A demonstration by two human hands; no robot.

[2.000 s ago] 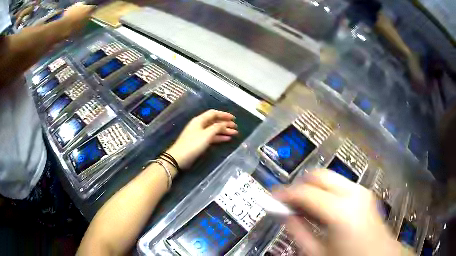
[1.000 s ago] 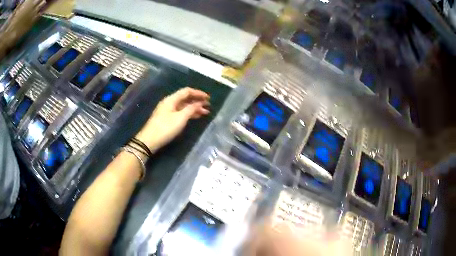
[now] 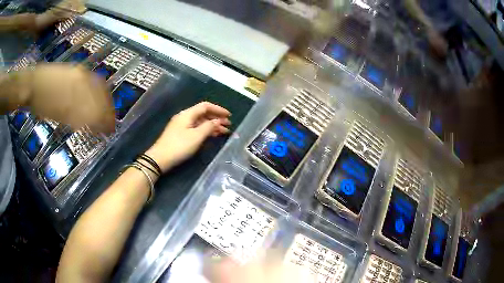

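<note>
A clear blister tray (image 3: 221,166) holds keypad phones in two rows, with black screens, blue print and pale keys. One phone (image 3: 284,145) lies in its upper left pocket. My left hand (image 3: 190,132) is on the dark green mat beside the tray's left edge, fingers loosely curled, holding nothing visible. My right hand (image 3: 260,271) is a pale blur cut off by the bottom edge, over the lower-left phone (image 3: 235,224), whose screen glares. Its fingers and anything in them cannot be made out.
Another filled tray (image 3: 160,83) lies to the left, with another person's blurred hand (image 3: 72,97) over it. A grey board (image 3: 221,41) and a pale metal edge (image 3: 182,52) run behind the mat. More blue-screened phones (image 3: 373,74) show behind my tray.
My right hand has moved down and left from the middle pockets to the lower-left phone. The other person's hand has come over the left tray. My left hand has kept its curled pose.
</note>
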